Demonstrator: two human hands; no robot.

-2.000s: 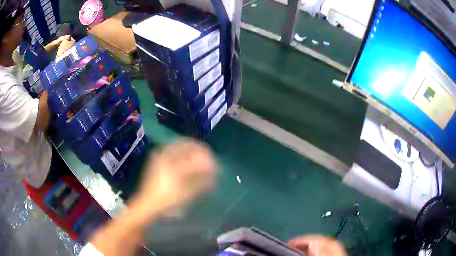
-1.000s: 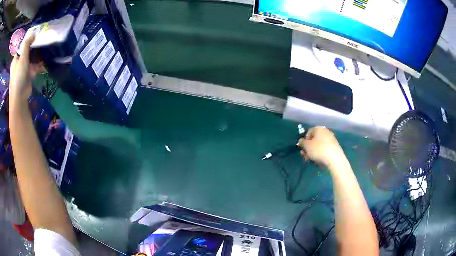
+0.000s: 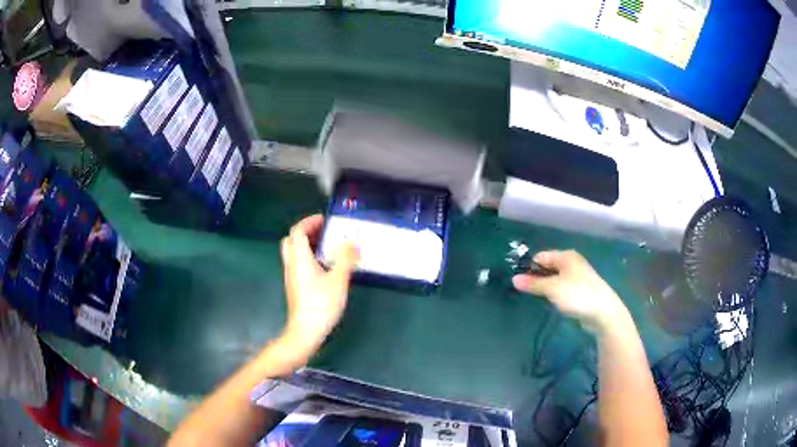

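Observation:
My left hand (image 3: 316, 284) grips the left edge of an open dark blue gift box (image 3: 402, 202) over the middle of the bench. A white wrapped unit (image 3: 398, 254) lies on the box, and its pale grey lid (image 3: 393, 153) stands open at the back, blurred. My right hand (image 3: 559, 284) pinches a thin black cable (image 3: 535, 268) to the right of the box, with small pale plugs beside the fingertips. The plugs do not touch the box.
Blue box stacks (image 3: 188, 122) stand at left. Another box (image 3: 384, 410) is cut off at the bottom edge. A monitor (image 3: 603, 65), a black slab (image 3: 562, 166) on a white surface, a small black fan (image 3: 724, 253) and tangled cables (image 3: 690, 384) are at right.
My left hand has come from the far-left stack to the middle with the box, whose lid is now open. My right hand stays at the cable ends, slightly lower. The view turned right earlier.

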